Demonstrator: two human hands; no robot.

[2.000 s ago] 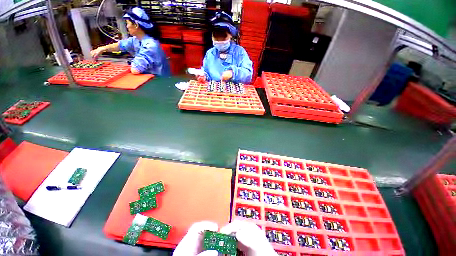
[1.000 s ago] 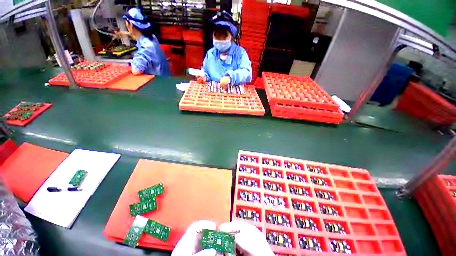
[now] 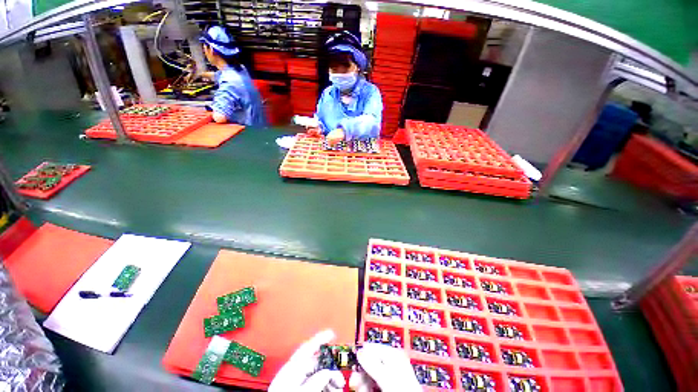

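My left hand (image 3: pixel 300 369) and my right hand (image 3: pixel 389 367), both in white gloves, hold one circuit board (image 3: pixel 337 358) between them at the bottom centre. Its component side with dark parts and a yellow block faces me. Several green boards (image 3: pixel 236 298) lie flat on the orange-red mat (image 3: pixel 291 287) left of my hands, one with a white label (image 3: pixel 220 346). The red compartment tray (image 3: pixel 545 329) stands at the right; its left columns hold boards, component side up, and its two right columns show bare pockets.
A white paper (image 3: pixel 99 325) with a marker pen (image 3: pixel 121 294) and a single board (image 3: pixel 126 276) lies at left. Plastic wrap (image 3: pixel 30 348) is at the left edge. Stacked red trays (image 3: pixel 471 164) and two people in blue are across the bench. A metal post (image 3: pixel 658 264) stands at right.
The board in my hands has turned from its flat green side to its component side. The view has tilted slightly, so the scene sits a little lower.
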